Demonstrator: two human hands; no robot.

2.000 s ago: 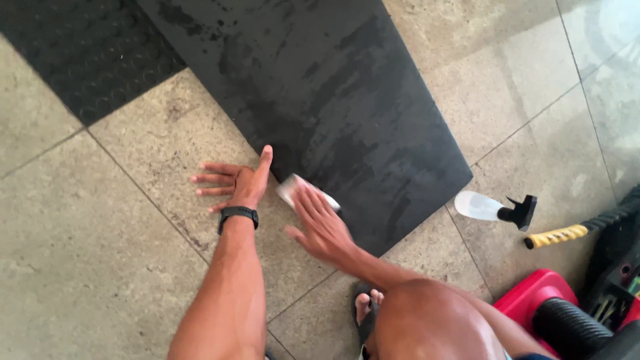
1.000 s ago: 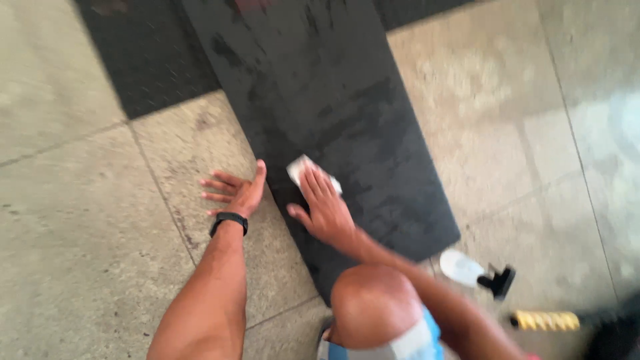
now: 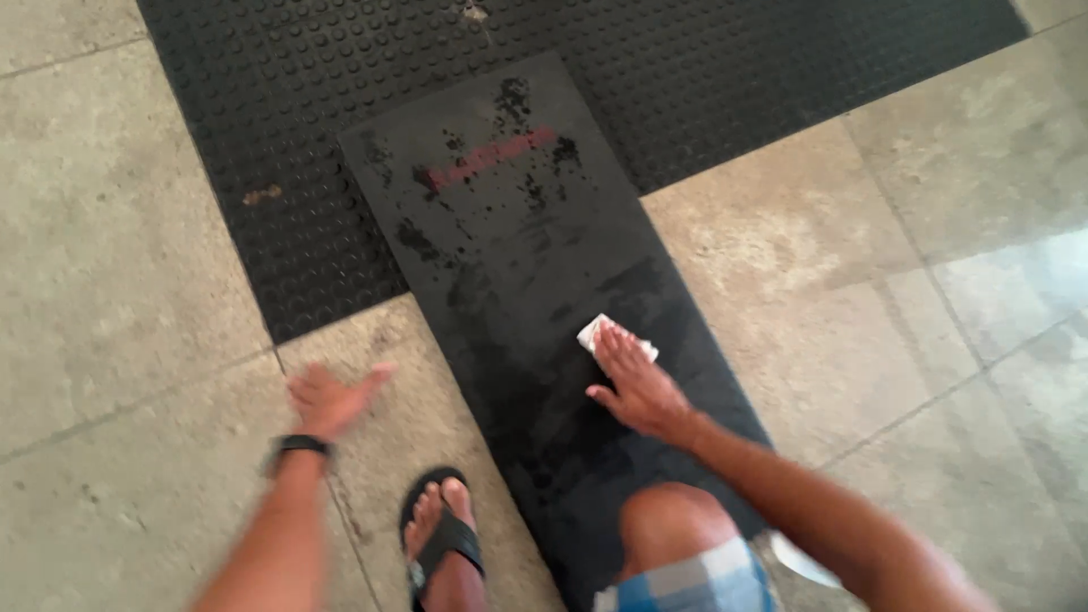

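Note:
A long black exercise mat [image 3: 527, 280] runs up the middle of the head view, with dark wet spots and faded red lettering at its far end. My right hand [image 3: 637, 382] lies flat over a folded white cloth [image 3: 595, 333], pressing it on the mat right of its middle. My left hand [image 3: 336, 399], blurred, has its fingers spread and holds nothing; it is over the tiles to the left of the mat, with a black band [image 3: 304, 444] on the wrist. Part of a white bottle [image 3: 803, 561] shows beside the mat, behind my right forearm.
Studded black rubber matting [image 3: 280, 110] lies under the far end of the mat. Beige floor tiles [image 3: 102, 255] extend on both sides. My sandalled foot [image 3: 442, 527] is left of the mat, and my bare knee [image 3: 676, 518] is over its near part.
The cloth under my right hand has moved farther up the mat. My left hand is now apart from the mat's edge. The view has shifted, showing the mat's far end.

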